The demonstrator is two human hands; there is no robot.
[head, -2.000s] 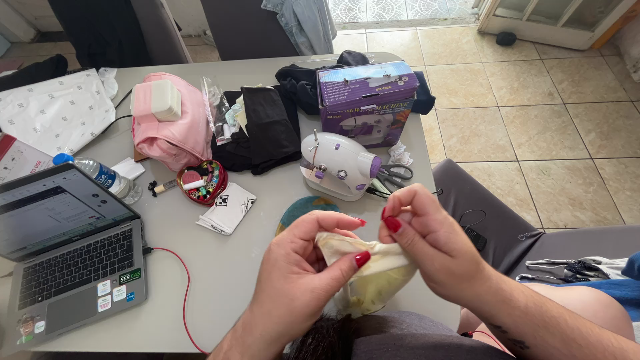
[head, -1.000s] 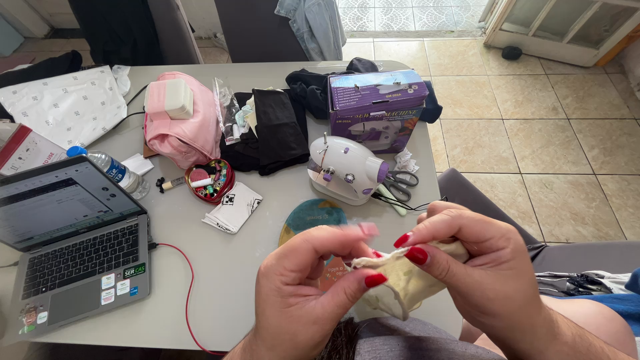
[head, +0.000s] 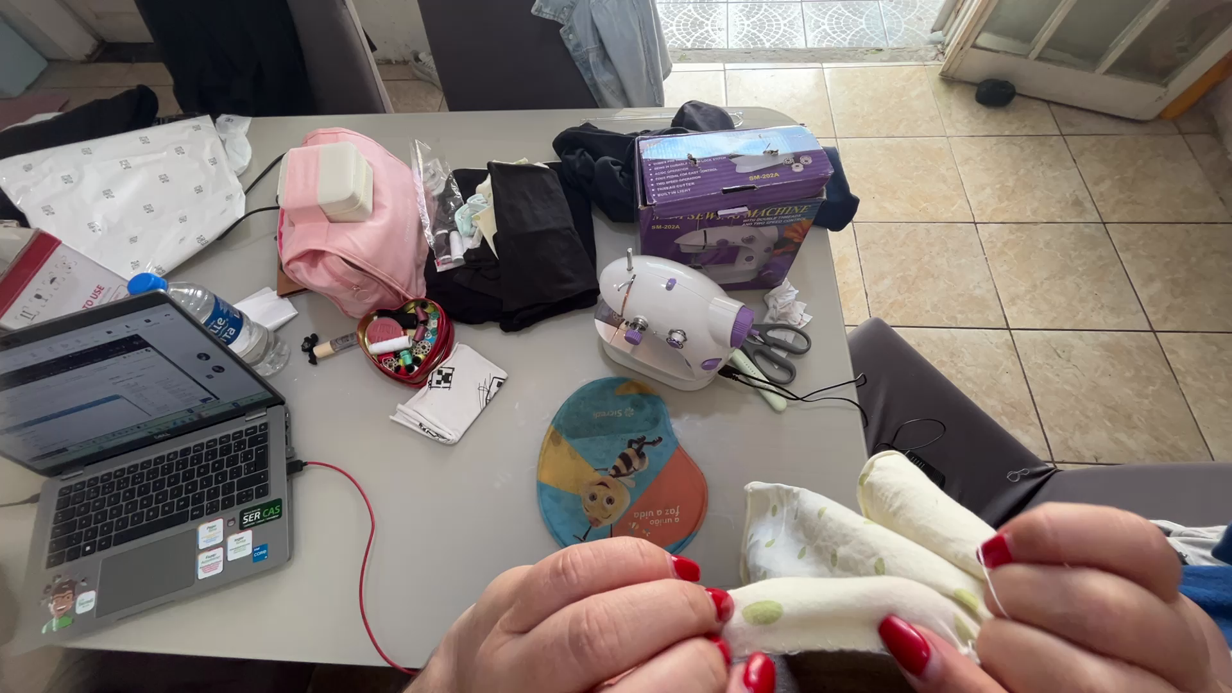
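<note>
A pale yellow cloth with green spots (head: 818, 553) is stretched between my two hands at the lower right. My left hand (head: 597, 626) pinches its left end with the fingertips. My right hand (head: 1088, 597) grips the other end, and a thin white thread (head: 991, 587) runs from near its index fingertip down to the cloth. Whether a needle is held cannot be seen. Beyond the hands lies a colourful mouse pad (head: 621, 472) with a cartoon bee. A small white and purple sewing machine (head: 674, 318) stands farther back, with dark-handled scissors (head: 775, 351) beside it.
An open laptop (head: 164, 481) with a red cable (head: 366, 539) occupies the left. A water bottle (head: 217, 322), a heart-shaped tin of sewing supplies (head: 404, 342), folded white cloth (head: 452, 390), pink fabric (head: 356, 241), black fabric (head: 544, 241) and the machine's box (head: 731, 202) lie around the table.
My hands have moved lower and to the right with the cloth, uncovering the mouse pad. The cloth, bunched between the fingers earlier, is now drawn out lengthwise.
</note>
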